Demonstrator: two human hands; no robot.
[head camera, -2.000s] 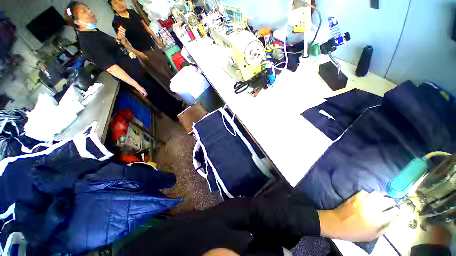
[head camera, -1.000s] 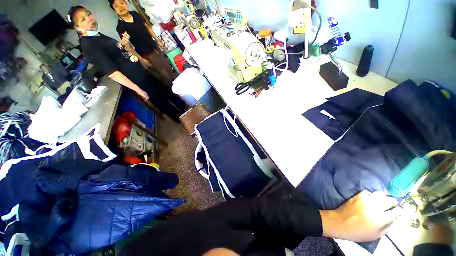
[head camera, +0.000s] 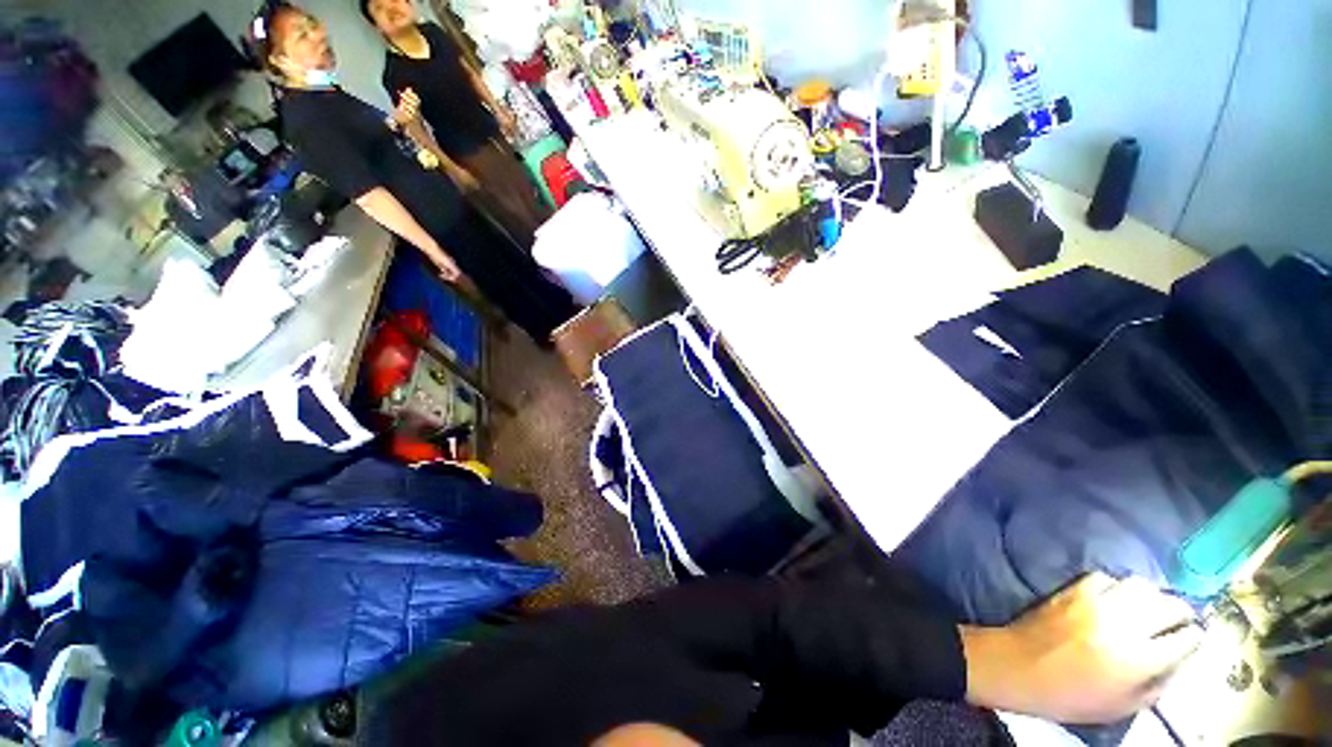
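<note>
The navy garment piece (head camera: 1110, 453) lies over the right part of the pale table and runs to the sewing machine (head camera: 1293, 591), which is cut off at the right edge. A turquoise rounded part (head camera: 1234, 536) sits beside the needle area. My left hand (head camera: 1088, 649) is at the garment's near edge beside the needle area, brightly lit, with its fingers bent onto the work. Glare hides what the fingertips hold. My right hand is not clearly visible; only a dark patch shows at the lower right corner.
Flat navy panels (head camera: 1045, 336) lie on the table (head camera: 847, 365). Another cream machine (head camera: 745, 153), a black box (head camera: 1018, 226) and a black cylinder (head camera: 1113, 184) stand farther back. A navy bundle with white edging (head camera: 709, 453) is below the table edge. Two people stand at the back left.
The whole view has shifted, so things appear farther right and slightly lower. My left hand stays beside the needle area. My right hand, partly seen earlier at the lower right, has nearly left the picture.
</note>
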